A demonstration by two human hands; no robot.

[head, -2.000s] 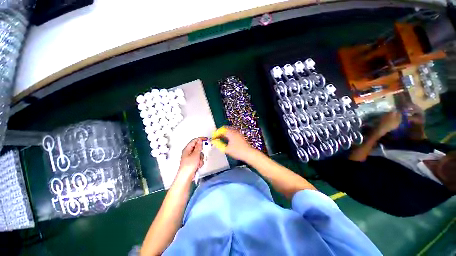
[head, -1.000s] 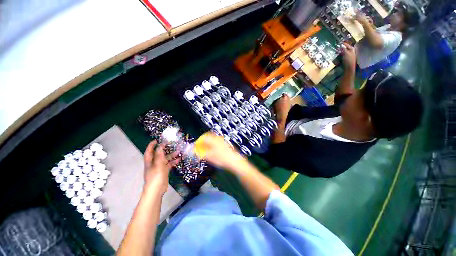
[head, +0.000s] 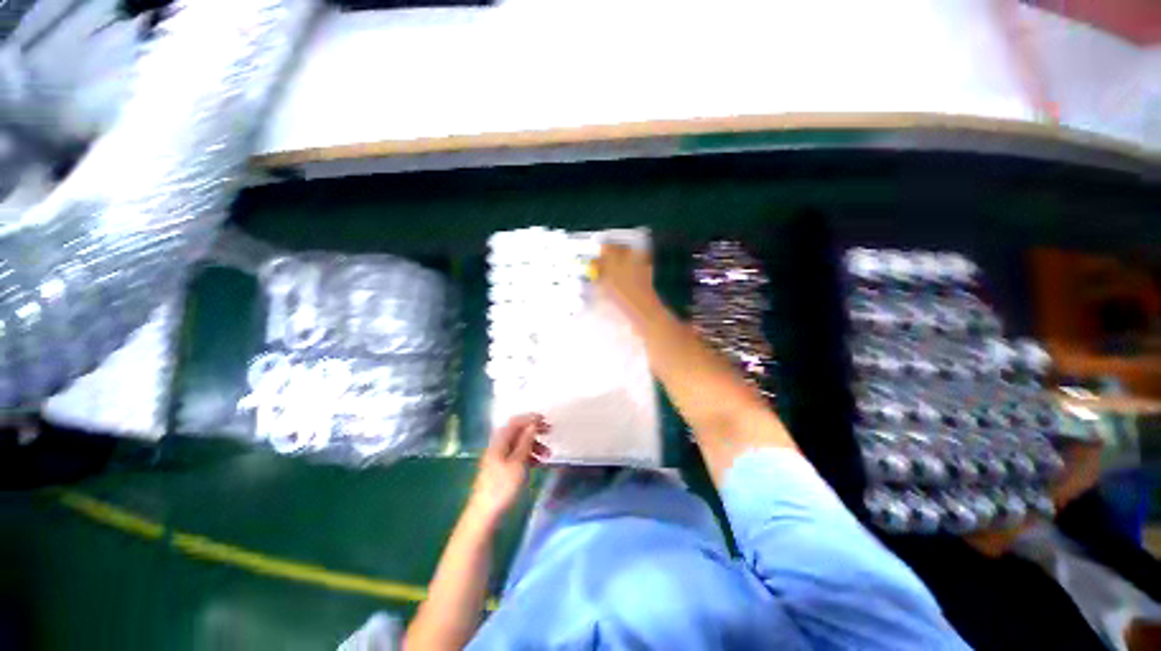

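Observation:
The view is blurred. Round white caps [head: 520,305] lie in close rows on the left part of the pale work board [head: 611,413]. My right hand [head: 621,277] is at the far part of the board, at the right edge of the caps, with a small yellow spot at its fingers; what it holds cannot be made out. My left hand [head: 516,445] is at the board's near left edge, fingers slightly curled; whether it holds anything is unclear. Small metal hardware [head: 732,312] lies in a narrow strip right of the board.
Ring-shaped fittings [head: 942,394] stand in rows at the right. Ring fittings in clear plastic packing [head: 350,350] are at the left, beside a silver duct [head: 153,216]. A long white bench [head: 662,64] crosses behind. A neighbouring person's arm [head: 1076,477] and an orange fixture [head: 1082,305] are at far right.
The view has swung back left. My right hand has moved from over the hardware strip to the far part of the board; my left hand has moved to its near edge.

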